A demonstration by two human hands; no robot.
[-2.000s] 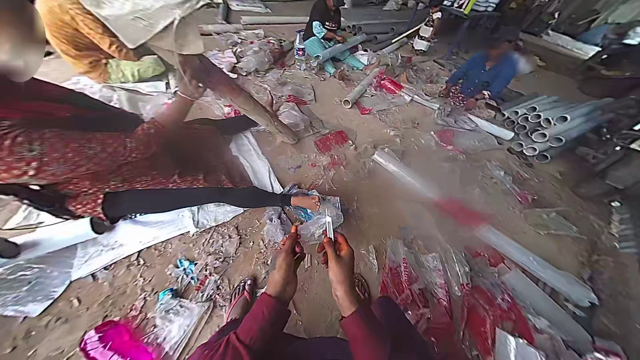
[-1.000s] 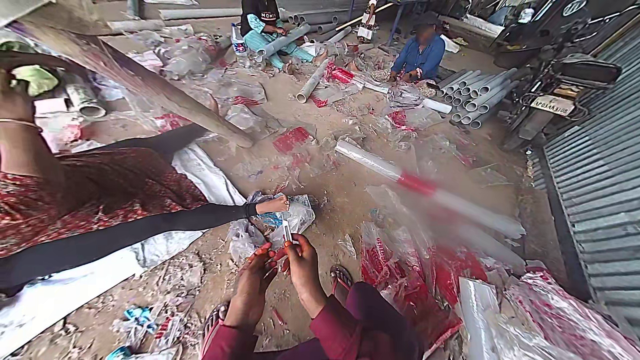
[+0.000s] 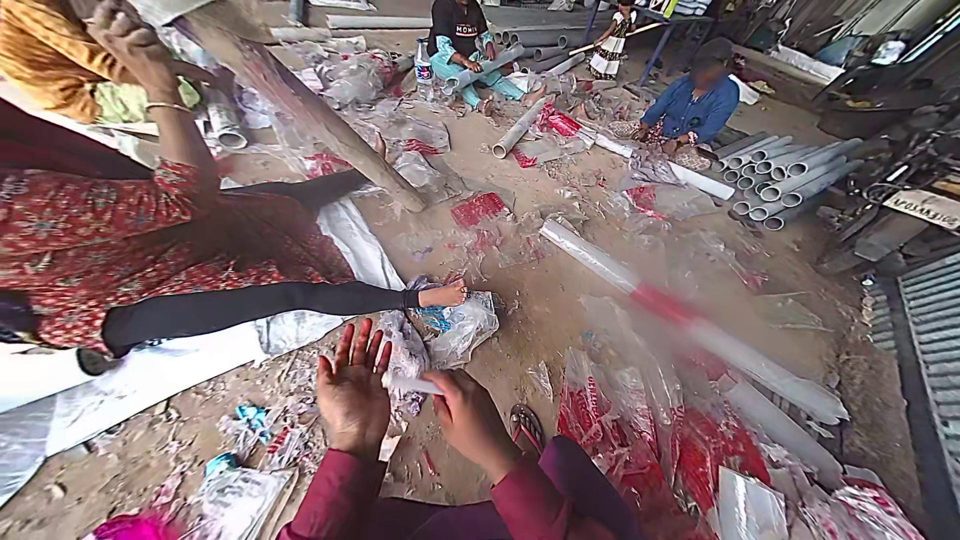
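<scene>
My left hand (image 3: 354,394) is raised palm up with its fingers apart and nothing in it; its fingertips look reddish. My right hand (image 3: 474,420) grips a small pale, flat object (image 3: 412,385) between thumb and fingers, its free end pointing toward my left palm. What that object is, I cannot tell for sure. Just beyond both hands, clear plastic wrap (image 3: 469,330) lies crumpled on the dirt, beside a seated person's bare foot (image 3: 442,294). To the right, a long pipe wrapped in clear and red plastic (image 3: 592,259) lies across the ground, partly blurred.
Torn red and clear plastic (image 3: 592,405) heaps at my right. A person in red patterned clothing (image 3: 247,255) sits close on the left, near a slanting wooden post (image 3: 322,112). Grey pipes (image 3: 787,176) are stacked at the right, near a person in blue (image 3: 694,109). Another person (image 3: 465,45) holds a pipe farther back.
My hands were close together around the small pale object; now they are apart, my left palm turned up and empty, the object in my right hand. The view has shifted.
</scene>
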